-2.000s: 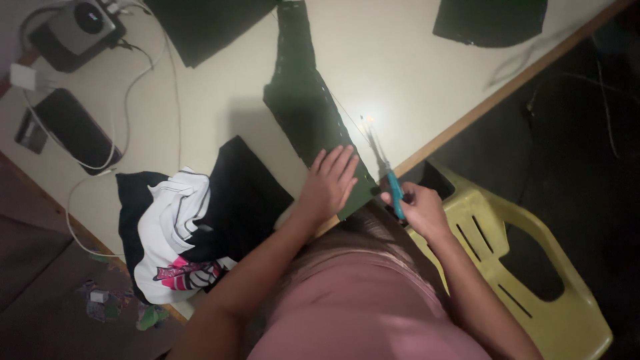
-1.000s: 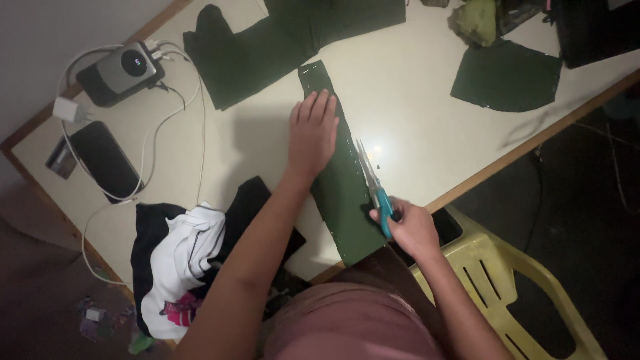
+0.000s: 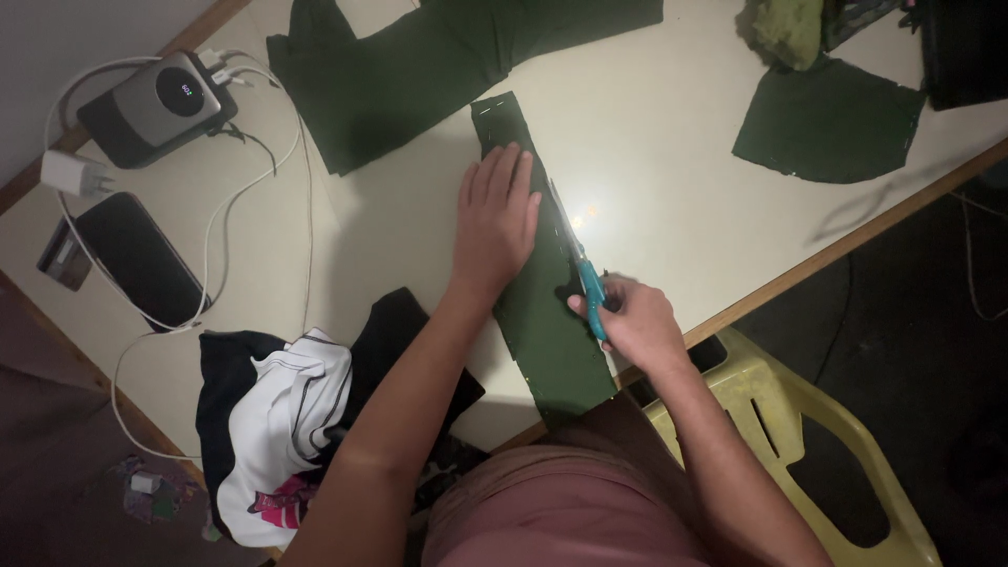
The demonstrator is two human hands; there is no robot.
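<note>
A long dark green fabric strip [image 3: 551, 323] with pale stitches or pins along its edges lies on the white table [image 3: 661, 189], its lower end at the table's front edge. My left hand [image 3: 500, 216] rests flat on the strip's upper part, fingers slightly spread. My right hand [image 3: 634, 319] grips the teal handles of a pair of scissors [image 3: 587, 276]. The blades lie along the strip's right edge and point up and left; they look nearly closed. Larger dark green fabric [image 3: 409, 79] lies beyond the strip, and a curved green piece [image 3: 827, 126] lies at the right.
At the left are a power bank [image 3: 150, 106], a white charger plug [image 3: 71, 173], a phone [image 3: 142, 256], a card [image 3: 67, 256] and white cables. Bunched black and white clothing [image 3: 268, 417] sits near the front edge. A yellow plastic chair [image 3: 768, 402] stands at the lower right.
My left hand has moved up along the strip, away from my body. The strip now lies straighter, and the scissors are alongside its edge. The view has shifted.
</note>
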